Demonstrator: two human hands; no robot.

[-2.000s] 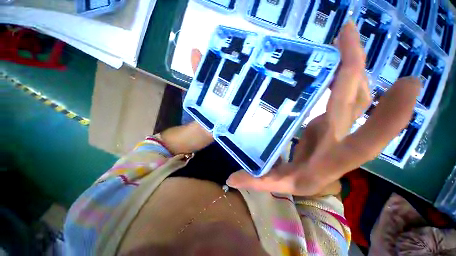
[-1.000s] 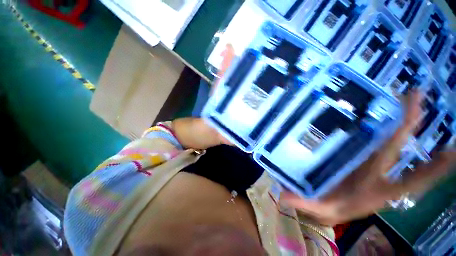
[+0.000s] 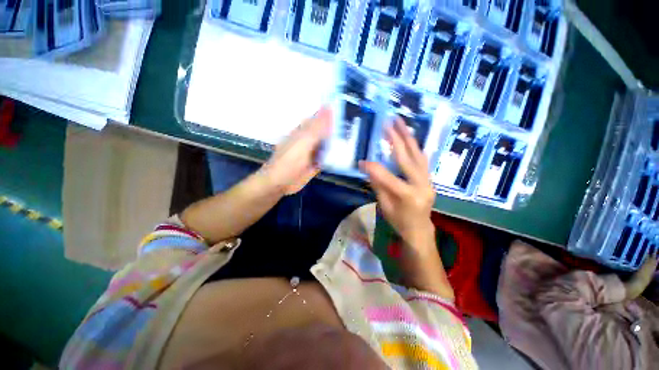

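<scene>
Two light-blue plastic housings (image 3: pixel 352 137) lie side by side, open side up, at the lower edge of the tray area, blurred by motion. They have black parts inside. My left hand (image 3: pixel 300 149) grips the outer side of the left housing. My right hand (image 3: pixel 402 173) is on the right housing, its fingers over the inside and the near edge. The clear tray (image 3: pixel 189 115) lies over a bright white sheet (image 3: pixel 253 87), with more housings in rows behind and to the right.
Loose housings (image 3: pixel 65 22) lie on cardboard at the upper left above white sheets (image 3: pixel 108 101). A filled tray stack (image 3: pixel 603 195) stands at the right. A cardboard box (image 3: pixel 115 195) is below the bench edge. Another person's pink clothing (image 3: pixel 571 303) shows lower right.
The two housings have moved from close before the camera down and away to the tray's near edge. Both hands moved with them; the view now shows more of the tray and bench.
</scene>
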